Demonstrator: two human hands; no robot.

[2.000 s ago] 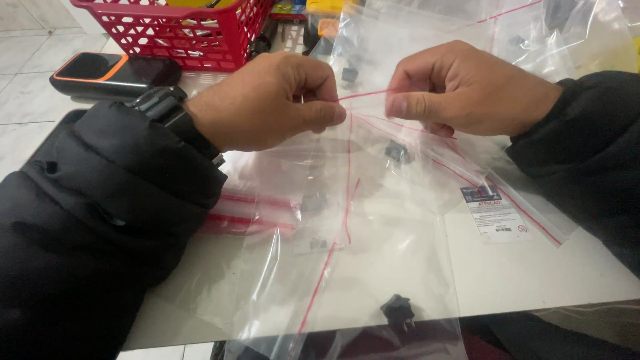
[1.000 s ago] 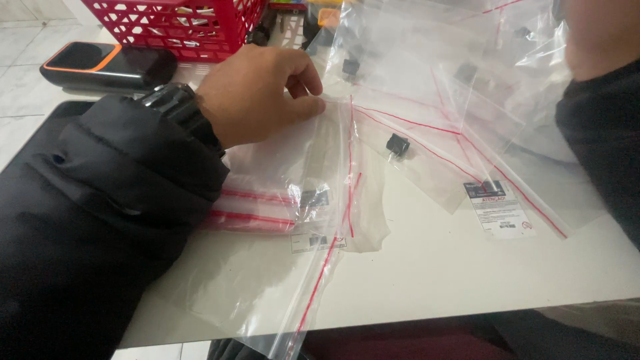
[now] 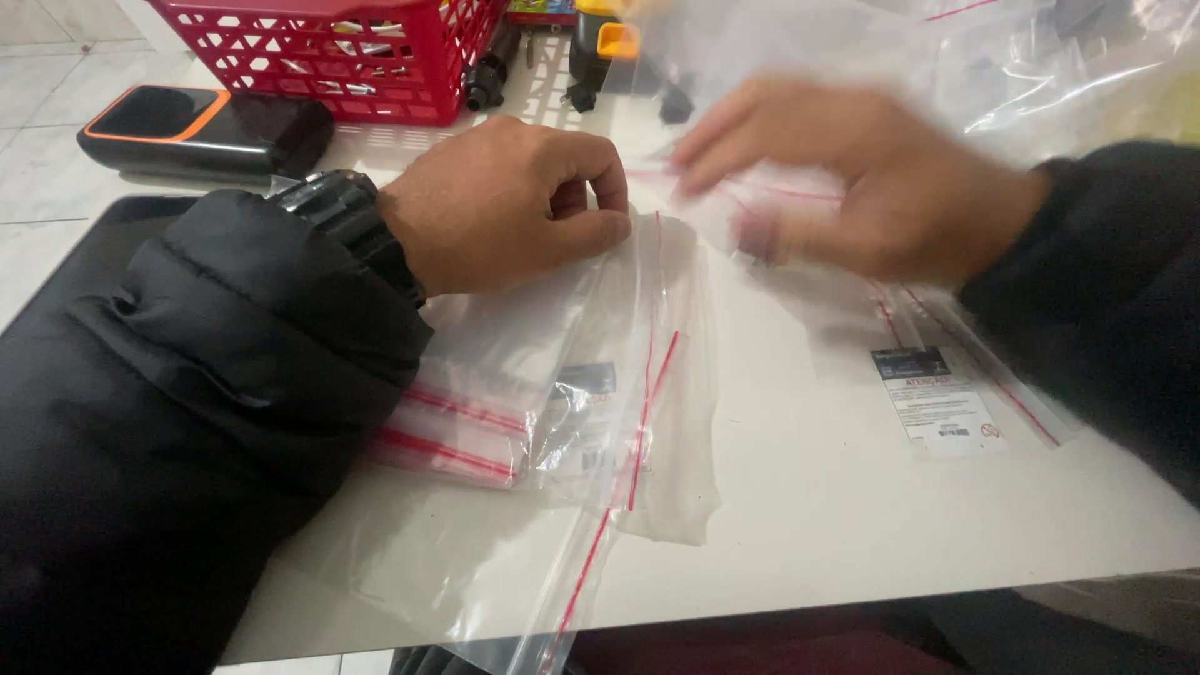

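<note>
My left hand (image 3: 511, 206) rests at the upper corner of a clear zip bag (image 3: 689, 422) with a red seal line, its thumb and forefinger closed on the plastic edge. My right hand (image 3: 844, 178), blurred, hovers to the right over clear bags, fingers apart; whether it touches the plastic is unclear. Below my left hand lies a stack of zip bags (image 3: 459, 431) with red seals. A printed label (image 3: 937, 398) lies under my right forearm, beside a red-sealed bag edge. Another label (image 3: 583, 403) shows through the plastic near the middle.
A red plastic basket (image 3: 422, 66) with small items stands at the back left, beside a black device with an orange rim (image 3: 202, 131). A dark flat object (image 3: 56, 253) lies under my left sleeve. More clear bags (image 3: 844, 47) cover the back right. The white table's front edge (image 3: 844, 598) runs below.
Two seconds ago both hands held a red-lined bag edge. My right hand moved off to the upper right and is now back over the bags. The small black part near the centre is no longer seen there.
</note>
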